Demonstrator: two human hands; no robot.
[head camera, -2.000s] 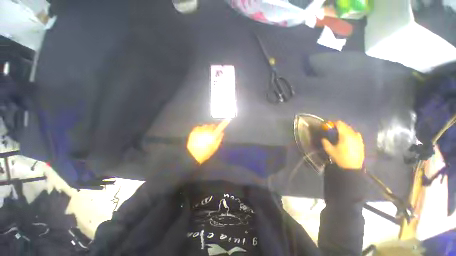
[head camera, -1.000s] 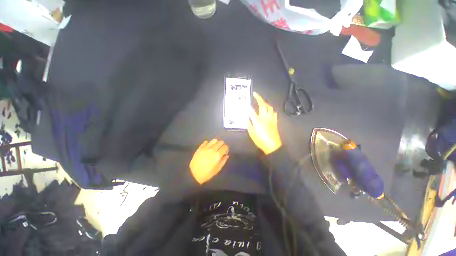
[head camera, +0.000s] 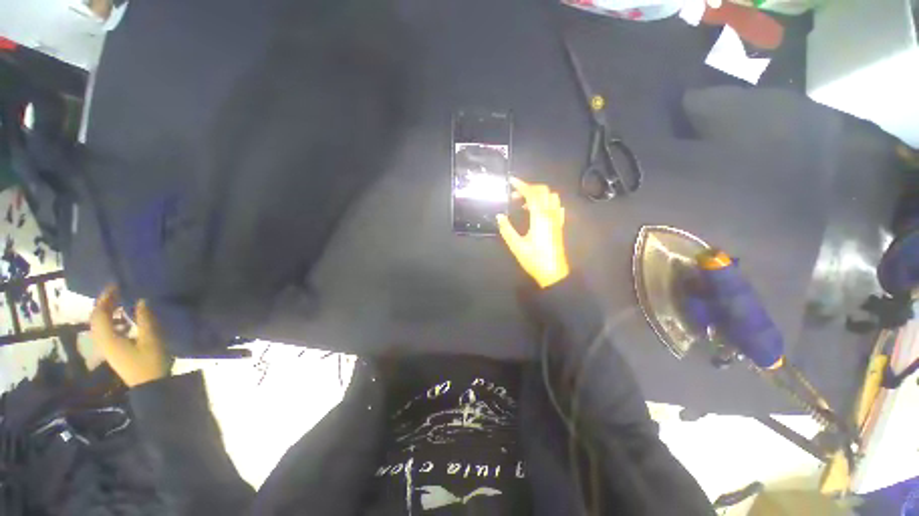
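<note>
The smartphone (head camera: 482, 176) lies flat mid-table, its screen mostly dark with a bright image. My right hand (head camera: 536, 237) is at the phone's lower right edge, thumb and fingers apart, fingertips at the screen's edge and not gripping it. My left hand (head camera: 133, 341) is at the lower left table edge, beside the navy part of the heap of dark garment pieces (head camera: 151, 237). Its thumb and fingers are apart, with no cloth seen between them. The steam iron (head camera: 720, 302) rests on the table at the right, untouched, its pointed soleplate towards the far side.
Black-handled shears (head camera: 608, 166) lie beyond the iron. A ribbed hose (head camera: 806, 393) runs from the iron to the lower right. A paper scrap (head camera: 738, 55), a red-brown object (head camera: 751, 24) and a white box (head camera: 867, 60) are at the far right. Dark garments (head camera: 60, 433) lie low at left.
My right hand has left the iron and moved to the phone. My left hand has moved from near the phone to the left table edge. The phone screen has turned from white to mostly dark.
</note>
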